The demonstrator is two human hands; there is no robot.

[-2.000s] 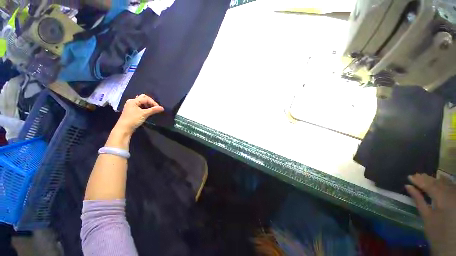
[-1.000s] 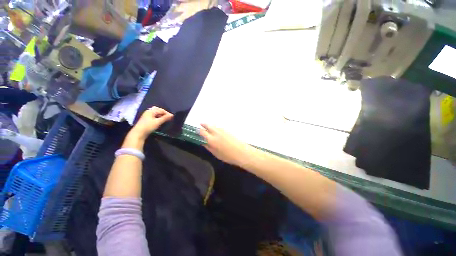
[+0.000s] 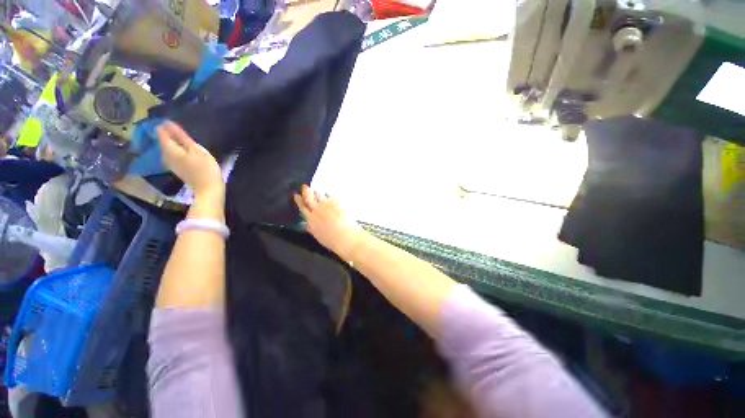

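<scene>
A long black cloth panel (image 3: 274, 122) lies over the left end of the white table, its left side lifted and folded. My left hand (image 3: 194, 167) is shut on its raised left edge, above the table's left end. My right hand (image 3: 327, 219) is at the panel's near right corner by the table's front edge, fingertips touching the cloth; whether it grips is unclear. A stack of short black cut pieces (image 3: 641, 204) lies right of the needle area. The sewing machine head (image 3: 572, 61) stands at the upper right, with no cloth seen under its needle.
The green table edge (image 3: 523, 286) with a measuring band runs along the front. Blue plastic baskets (image 3: 61, 326) stand at lower left. Another machine (image 3: 163, 33) and piled cloth are at upper left. Dark cloth (image 3: 269, 343) hangs below the table edge.
My left hand has moved left and up, lifting and folding the panel's left side. My right hand has come from the short pieces at the right to the panel's near corner.
</scene>
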